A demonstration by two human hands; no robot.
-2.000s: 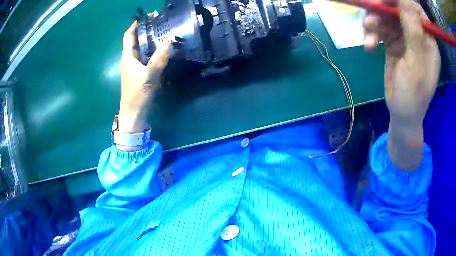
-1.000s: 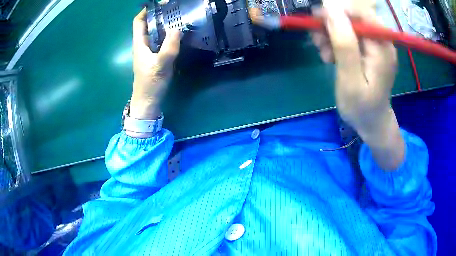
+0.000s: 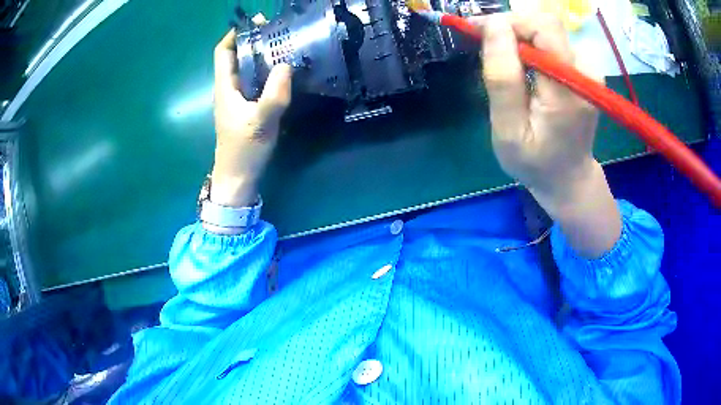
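The black blocky module point(image 3: 316, 59) lies on the green surface at the top of the view, its upper part cut off by the frame edge. My left hand point(image 3: 249, 115) grips its left end around the perforated end cover point(image 3: 282, 46). My right hand point(image 3: 545, 111) holds the red-handled brush point(image 3: 632, 119); its pale ferrule and tan bristles are at the upper middle-right of the module. The bristles appear to touch it, but exact contact cannot be told. The module's right end is partly hidden by my right hand. Thin wire ends point(image 3: 526, 246) hang below the bench edge.
A white sheet point(image 3: 605, 55) with a yellow patch point(image 3: 565, 11) lies at the upper right. A second thin red brush point(image 3: 617, 54) lies across it, beside a crumpled white wipe point(image 3: 654, 49). A clear-sided rack point(image 3: 14, 213) stands at the left. The bench's white edge point(image 3: 340, 227) runs before my body.
My right hand has moved left from the sheet side, bringing the brush tip onto or over the module. My left hand and the module have shifted slightly right.
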